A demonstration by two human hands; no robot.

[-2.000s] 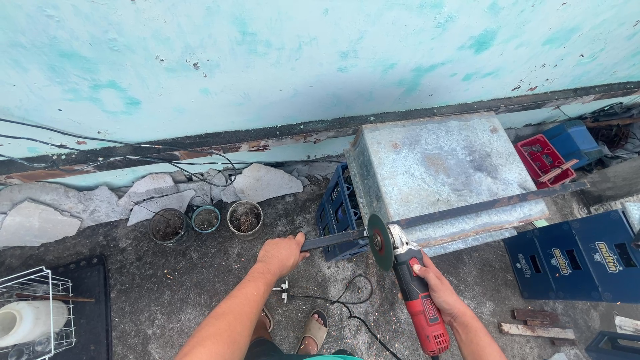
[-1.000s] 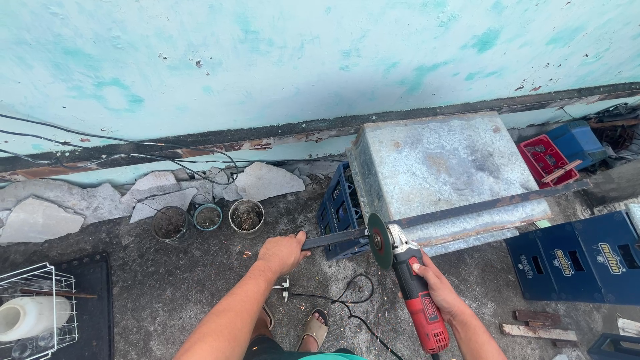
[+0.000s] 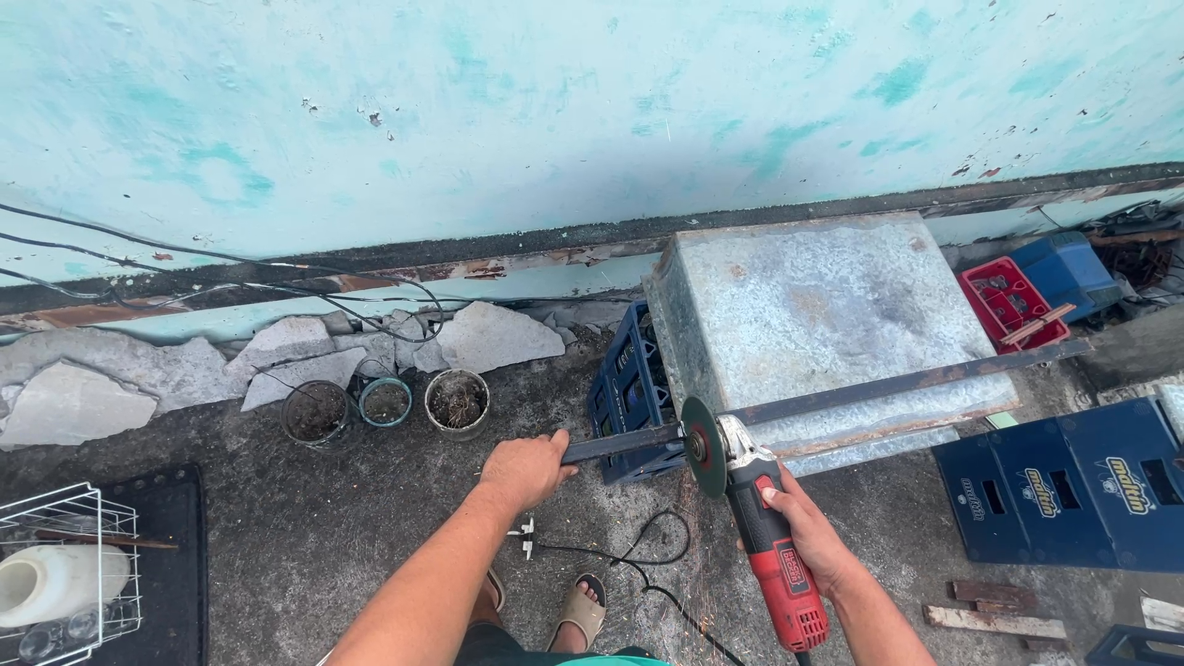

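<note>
My left hand (image 3: 525, 470) is closed around the near end of a dark metal bar (image 3: 832, 398), which lies across the front of a galvanized sheet-metal box (image 3: 832, 296). A red and black Black+Decker angle grinder (image 3: 775, 546) is in my right hand (image 3: 807, 529), with the thumb on its red switch. The grinder's green-faced disc (image 3: 705, 448) stands on edge at the bar, between my left hand and the box. Small orange sparks show below the disc. The fingers under the grinder body are mostly hidden.
A blue bottle crate (image 3: 624, 398) stands left of the box, and dark blue crates (image 3: 1064, 490) stand at right. Potted soil containers (image 3: 457, 404) and broken slabs (image 3: 499, 338) line the wall. A black cord (image 3: 661, 562) lies near my sandalled feet. A white wire basket (image 3: 120, 555) is at left.
Orange sparks now show below the disc, where none are plain in the earlier frames. Both hands keep nearly the same places on the bar and the grinder.
</note>
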